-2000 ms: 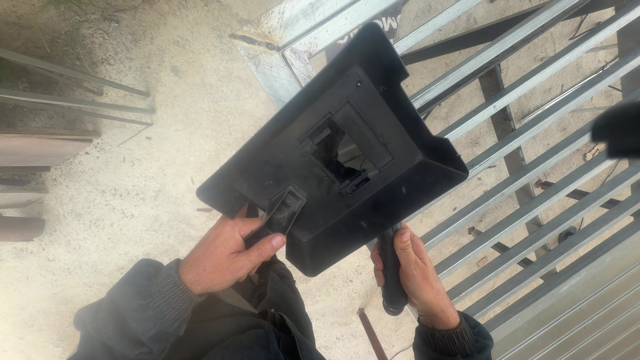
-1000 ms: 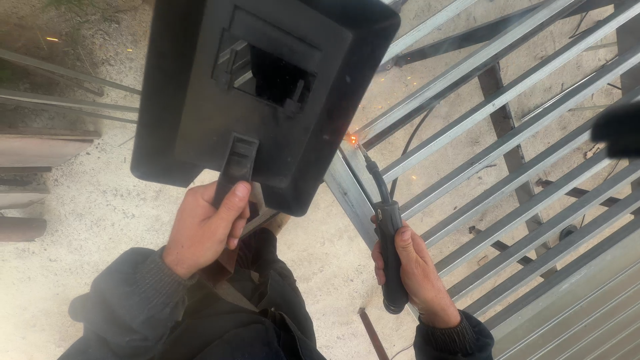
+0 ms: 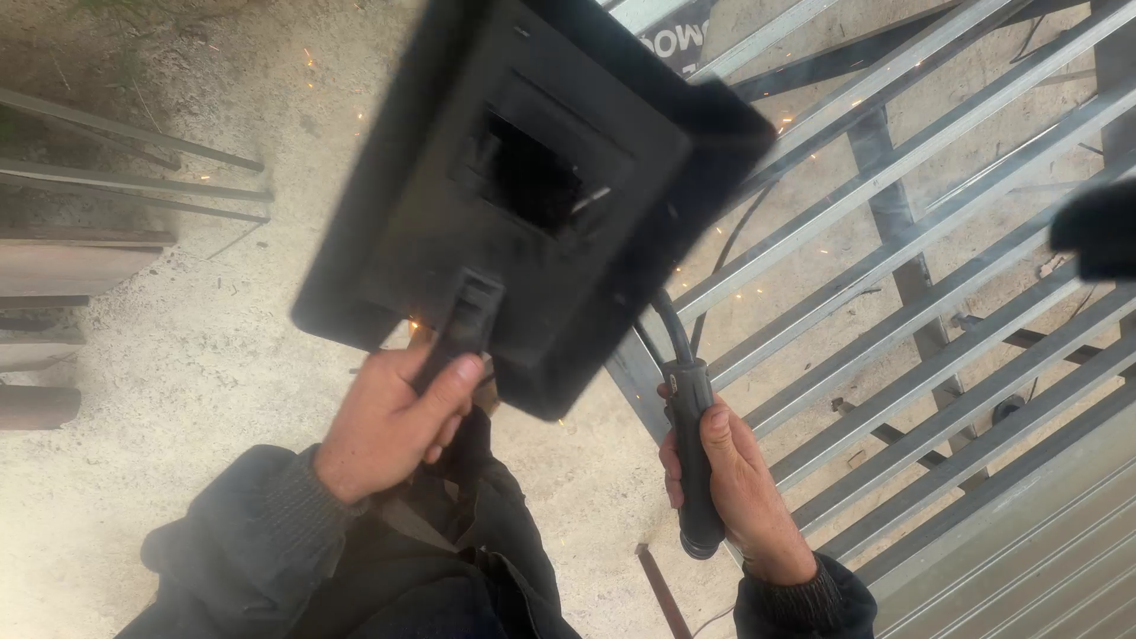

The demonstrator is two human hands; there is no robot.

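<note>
My left hand point(image 3: 390, 422) grips the handle of a black hand-held welding shield point(image 3: 417, 213), which is tilted and has a dark rectangular window. My right hand point(image 3: 741, 488) is closed around the black handle of a welding torch point(image 3: 695, 457). The torch's curved neck runs up behind the shield's lower right edge, and its tip is hidden there. Beyond the shield lies a frame of parallel metal bars point(image 3: 843, 293). Orange sparks fly around the shield and over the bars, with thin smoke at the upper right.
Metal bars point(image 3: 133, 191) and brown pieces point(image 3: 80, 266) lie at the left on pale ground point(image 3: 213, 355). A ribbed metal panel point(image 3: 1038, 550) fills the lower right. A short brown bar point(image 3: 661, 590) lies at the bottom. A blurred dark object point(image 3: 1096, 231) juts in at the right edge.
The shield has moved right since one second ago and tilted, now covering the torch tip, which showed against the frame then. Sparks are spread more widely. My right hand has stayed nearly in place.
</note>
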